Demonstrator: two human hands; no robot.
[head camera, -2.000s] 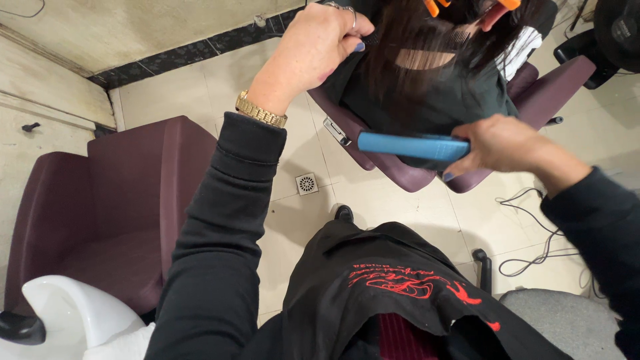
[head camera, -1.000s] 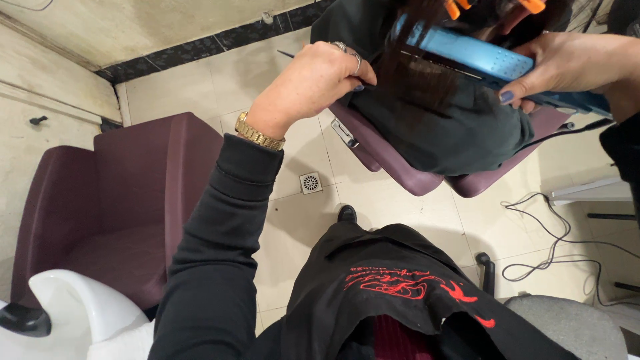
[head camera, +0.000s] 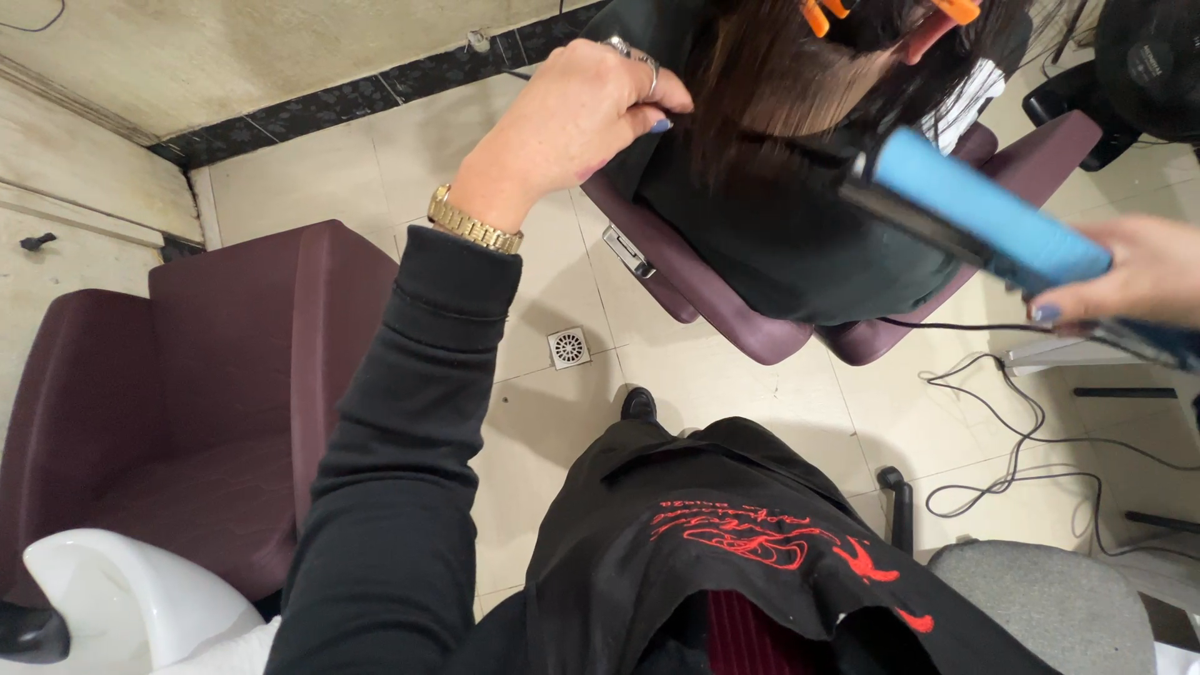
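Observation:
My left hand (head camera: 605, 108), with rings, is closed beside a seated person's dark hair (head camera: 736, 89). The thin dark end of a tool (head camera: 516, 74) sticks out behind it; the rest is hidden, and whether strands are pinched too is unclear. My right hand (head camera: 1120, 272) holds a blue hair straightener (head camera: 984, 211), slightly blurred, its plates apart and off the hair. Orange clips (head camera: 816, 17) hold the upper hair, with a reddish clip (head camera: 937, 33) near them. A dark cape (head camera: 797, 244) covers the person's back.
The person sits in a purple salon chair (head camera: 741, 319). A purple washing chair (head camera: 225, 375) with a white basin (head camera: 141, 600) stands left. Black cords (head camera: 1022, 422) loop on the tiled floor near a grey stool seat (head camera: 1041, 600). A floor drain (head camera: 568, 348) lies below my left hand.
One second ago the straightener was at the hair; my right hand has since drawn it away to the right, and its plates are apart. My left hand remains beside the hair.

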